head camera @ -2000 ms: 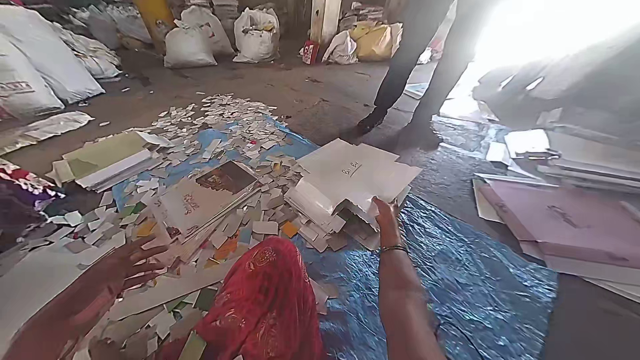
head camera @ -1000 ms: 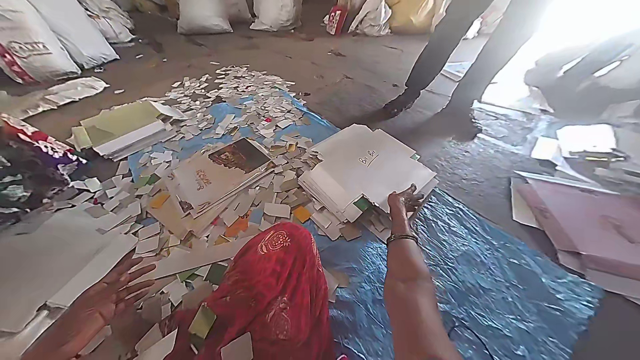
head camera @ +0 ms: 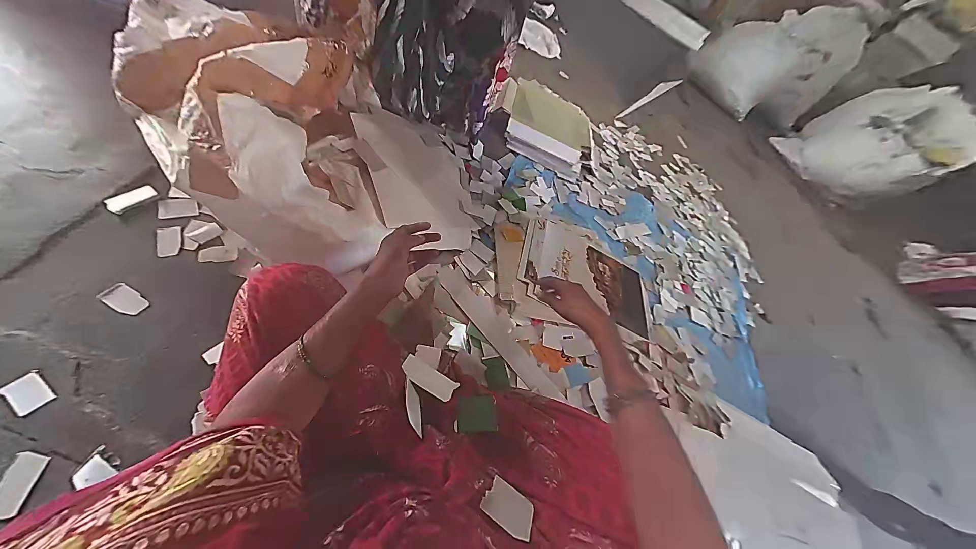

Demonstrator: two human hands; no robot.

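Note:
My right hand [head camera: 568,301] is at the near edge of a stack of printed card sheets [head camera: 576,267], its fingers bent on or just over the edge; whether they grip a sheet is not clear. My left hand [head camera: 402,259] hovers with spread fingers beside large pale paper sheets [head camera: 419,179], holding nothing. Small cut paper pieces [head camera: 648,221] lie heaped around the card stack and over a blue plastic sheet [head camera: 724,358]. A long pale strip [head camera: 496,332] lies between my hands and the card stack. A green piece [head camera: 476,414] and several pale ones rest on my red cloth.
A stack of green-topped sheets [head camera: 549,122] stands beyond the cards. At the upper left is a large plastic bag [head camera: 252,99] with papers. Filled white sacks [head camera: 884,137] sit at the upper right. Loose pieces [head camera: 123,299] dot the floor on the left.
The view has swung strongly left. My right hand has left the white sheet stack and is now at the printed cards. My left hand remains near the large pale sheets.

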